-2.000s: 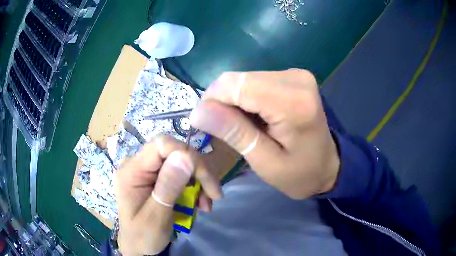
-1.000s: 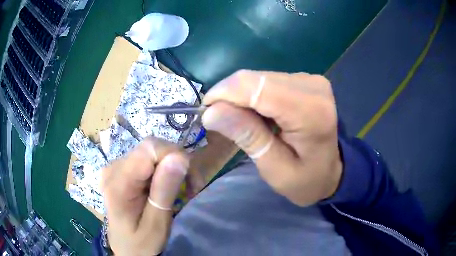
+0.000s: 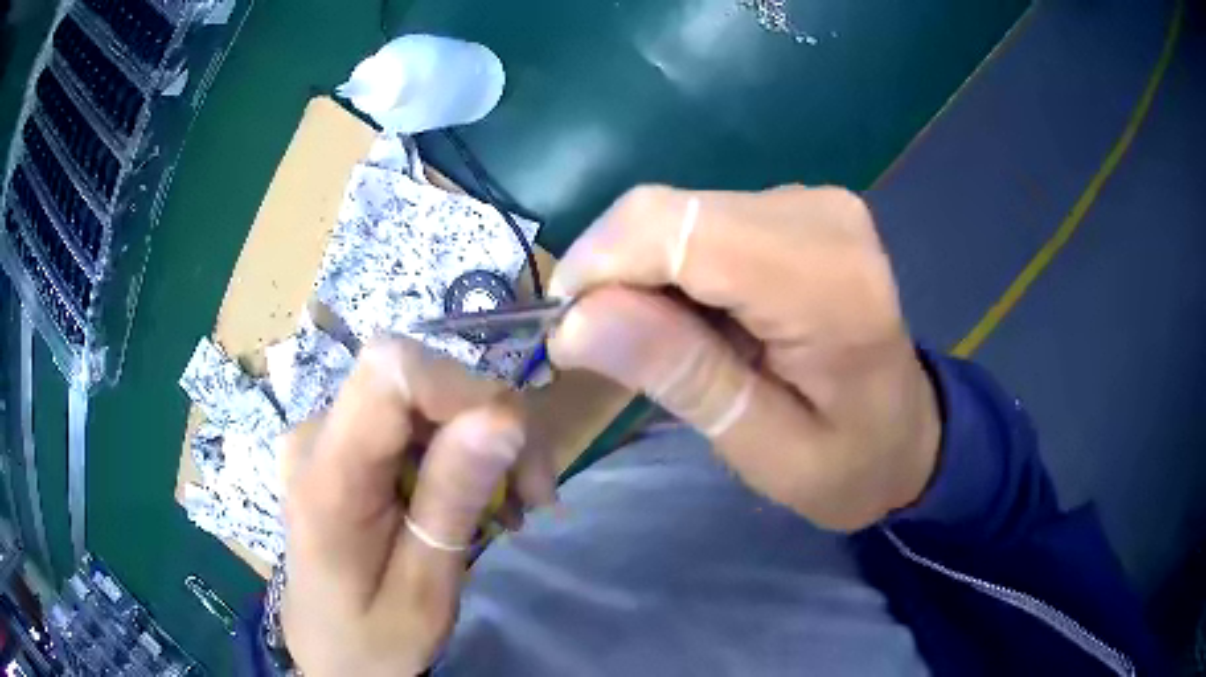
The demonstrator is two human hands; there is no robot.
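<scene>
My right hand (image 3: 741, 351), bare with white bands on its fingers, pinches thin pointed metal tweezers (image 3: 489, 319) that point left over the wipes. My left hand (image 3: 397, 509), also banded, is closed around a yellow handheld tool (image 3: 495, 508), which shows only in small patches between the fingers. A thin shaft seems to run between the fingertips of both hands; its end is hidden. A round black part (image 3: 479, 299) with a ring of pale dots lies on the stained wipes (image 3: 417, 245) behind the tweezers.
A tan board (image 3: 284, 225) lies under the wipes on the green mat. A white bottle (image 3: 426, 83) lies behind it, with a black cable (image 3: 492, 193) nearby. Trays of dark parts (image 3: 80, 159) stand at the left. A metal clip (image 3: 209, 598) lies lower left.
Compared with two seconds ago, the yellow tool is mostly hidden behind my left fingers. Since one second ago, my right hand and the tweezers have moved slightly right and down, and the tweezers tilt more.
</scene>
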